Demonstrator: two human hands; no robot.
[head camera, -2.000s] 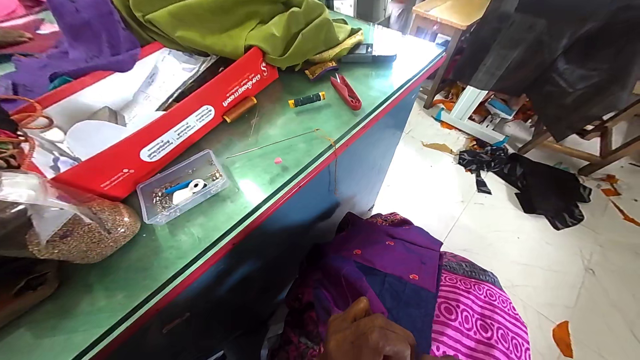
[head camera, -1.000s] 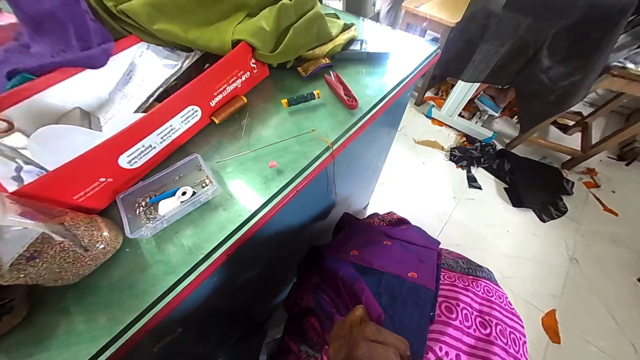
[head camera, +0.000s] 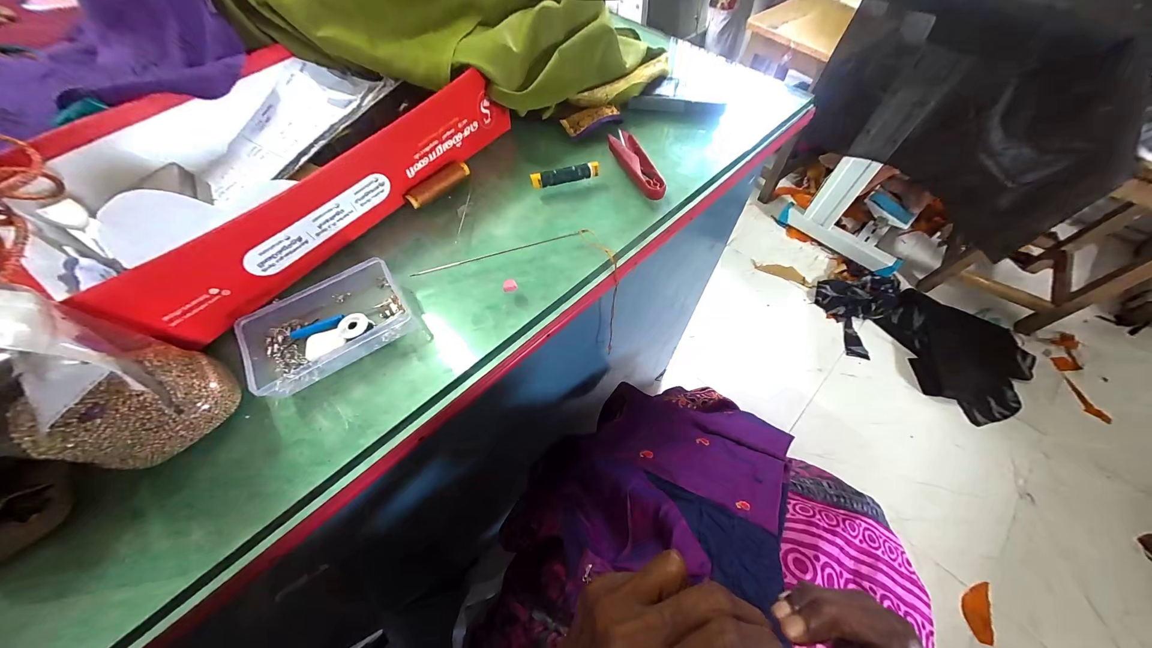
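Observation:
My left hand is at the bottom of the head view, on purple fabric with small orange motifs and a dark blue section. To its right, the fingertips of my right hand touch the blue section's lower edge. Both hands are cut off by the frame, and whether they grip the cloth is hidden. Pink patterned cloth lies beside and under it. On the glass-topped table are a long needle with thread over the edge, red thread snips, a dark green thread spool and a brown spool.
A clear plastic box of small metal fasteners stands by a red open box. A bag of beads is at the left, green cloth at the back. Black fabric scraps lie on the floor near a wooden stool.
My right hand's fingers now show beside my left hand; a second ago they were not in view. The things on the table have not moved.

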